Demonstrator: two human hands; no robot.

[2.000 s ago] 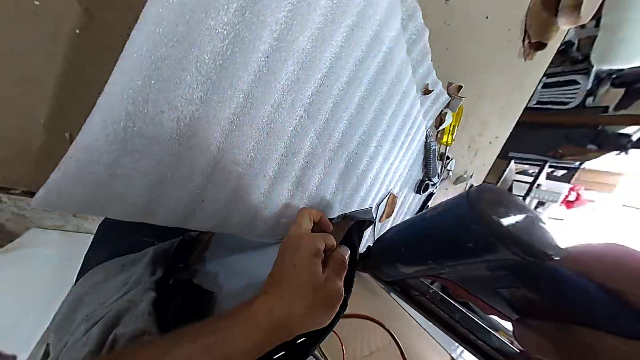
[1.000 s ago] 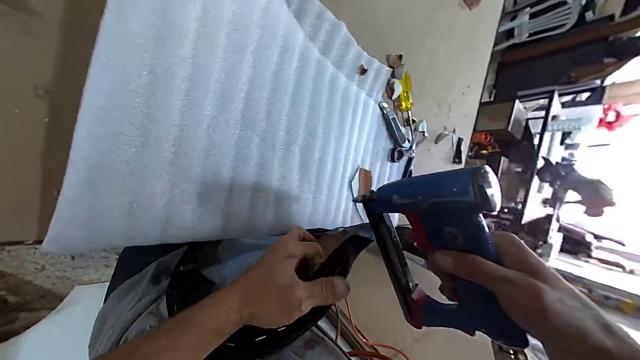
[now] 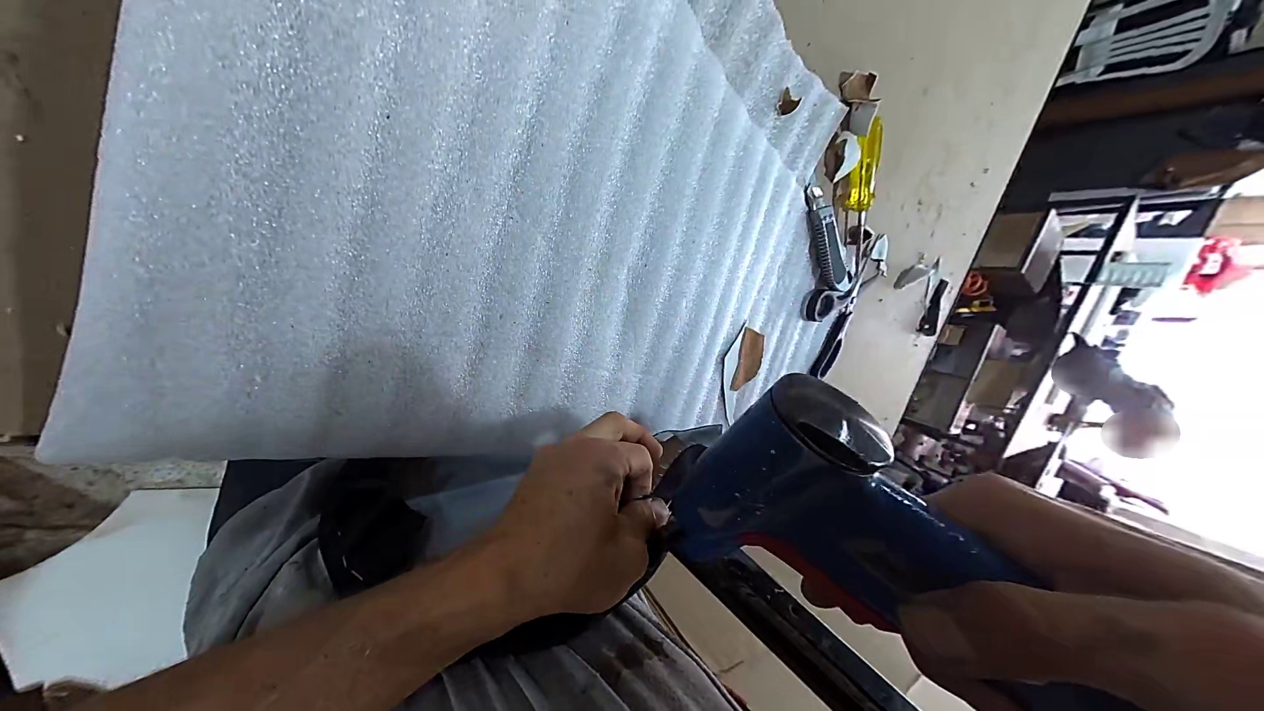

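My left hand [image 3: 583,518] pinches the edge of a black sheet material [image 3: 691,464] at the lower middle of the view. My right hand [image 3: 978,612] is wrapped around the handle of a blue pneumatic stapler [image 3: 790,484] with a red trigger area and a long black magazine [image 3: 780,622]. The stapler's nose is down at the black edge, right beside my left fingertips; the exact contact spot is hidden. Beyond my hands a white foam sheet [image 3: 444,227] lies over the table. Dark material with light stitches or staples runs under my left wrist.
On the table [image 3: 948,118], by the foam's right edge, lie a yellow-handled screwdriver [image 3: 865,168], a grey utility knife [image 3: 828,237], scissors [image 3: 822,304] and several scraps. A brown-and-white scrap [image 3: 748,357] rests on the foam. Another person [image 3: 1116,395] and shelves are at the right.
The stapler in my right hand has come down from beside the foam's edge to my left fingers. My left hand has closed more tightly on the black edge.
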